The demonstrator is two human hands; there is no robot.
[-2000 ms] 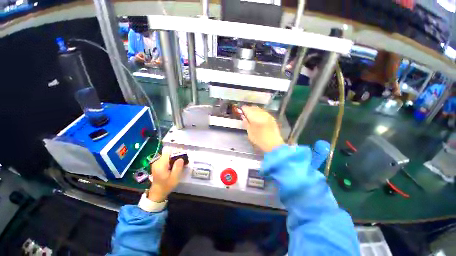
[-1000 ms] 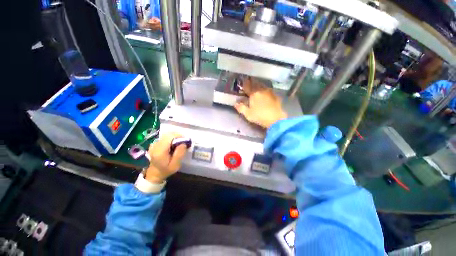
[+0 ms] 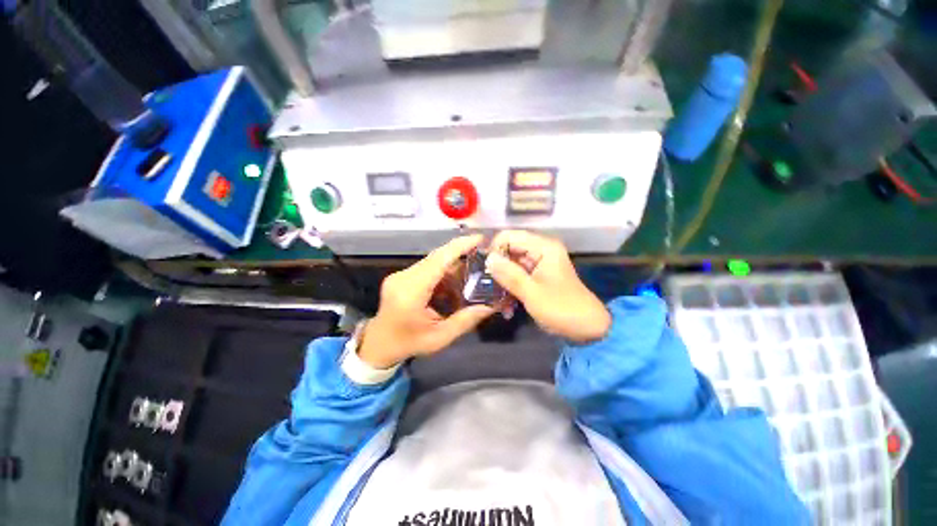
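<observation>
A small square unit (image 3: 481,285) with a dark edge and a partly bright face is held between both hands, in front of the press panel's lower edge. My left hand (image 3: 419,306) grips it from the left with thumb and fingers. My right hand (image 3: 545,283) is on its right side, thumb and fingertips at its upper face. The fingers hide much of the unit. The press panel (image 3: 421,226) has a red round button (image 3: 458,198) in the middle and green buttons at both ends, with no hand on them.
The black tray (image 3: 236,411) at lower left holds short rows of silver square pieces (image 3: 156,413). A white compartment tray (image 3: 771,360) lies at right. The blue box (image 3: 195,164) stands left of the press, a blue cylinder (image 3: 707,107) and grey block (image 3: 858,118) right.
My right hand has come out of the press nest and down to my left hand. My left hand has moved right, away from the panel's left end. The view has tilted down, showing the white tray.
</observation>
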